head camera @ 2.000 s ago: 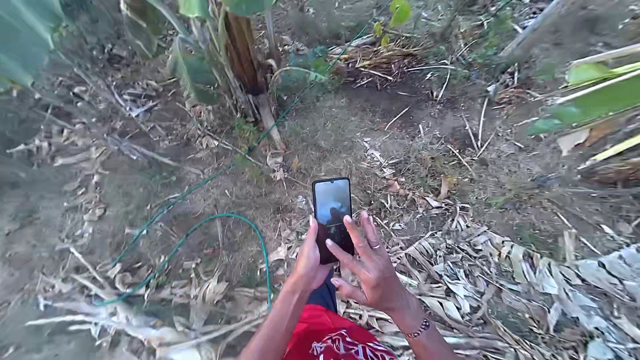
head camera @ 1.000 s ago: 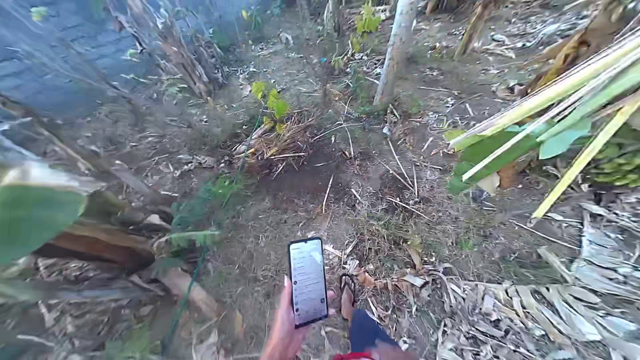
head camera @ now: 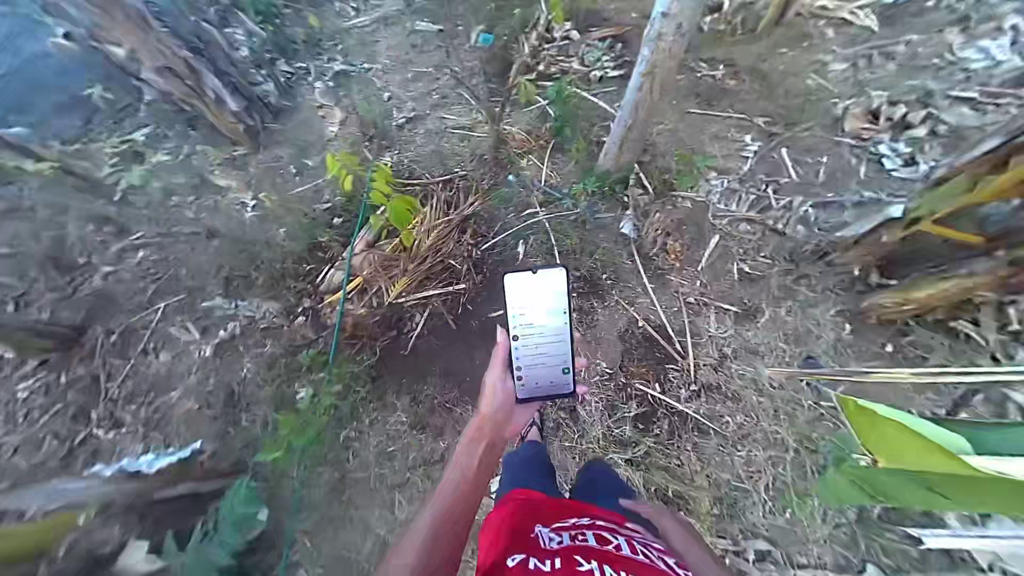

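My left hand is closed around a smartphone, its thumb along the left edge and fingertips showing at the right edge. The lit screen faces up and shows a light list with small round icons. My right hand is low in the view, by my right thigh and the red shirt; it is blurred, and its fingers are hard to make out. It is apart from the phone.
A pale tree trunk rises ahead. A heap of dry stalks with a yellow-green seedling lies ahead on the left, beside a thin green hose. Broad green leaves reach in from the right.
Two seconds ago both hands were at the phone; my right hand has since moved off it and down. The screen has changed from a picture to a list. The view has moved forward over the ground.
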